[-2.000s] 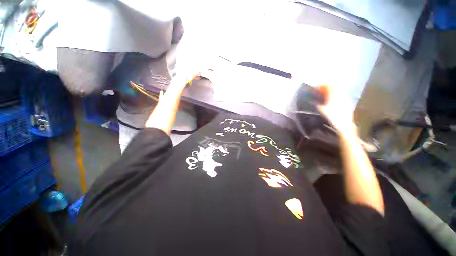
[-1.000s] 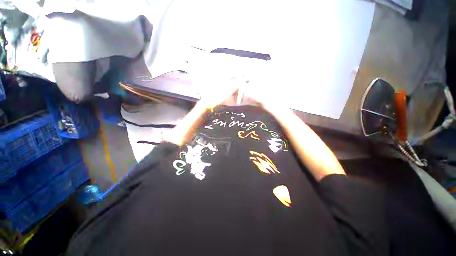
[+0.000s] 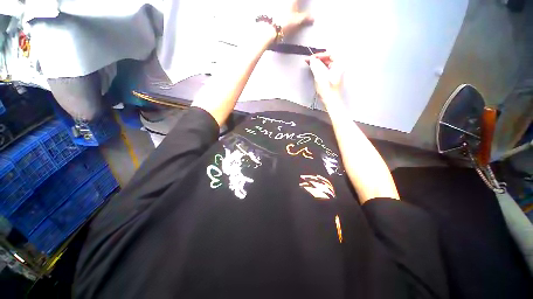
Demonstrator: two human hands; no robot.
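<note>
A pale garment panel [image 3: 403, 70] lies flat on the table in front of me, with a short dark strip [image 3: 292, 49] across its middle. My right hand [image 3: 328, 69] is over the panel at the strip's right end, its fingers closed on a slim pointed tool [image 3: 310, 51] whose thin tip points up and left. My left hand [image 3: 297, 22] reaches farther out over the panel, beyond the strip, near the top edge. It is washed out by glare, and I cannot tell whether it holds anything.
A steam iron [image 3: 461, 122] with an orange-brown handle stands at the right, its hose running down right. A padded grey form [image 3: 79, 102] and draped pale cloth [image 3: 87, 44] are at the left. Blue crates [image 3: 52, 175] stand at lower left.
My hands were together at the panel's near edge. Now both are farther forward and apart, the left beyond the dark strip. The iron was let go at the right between the two earlier frames.
</note>
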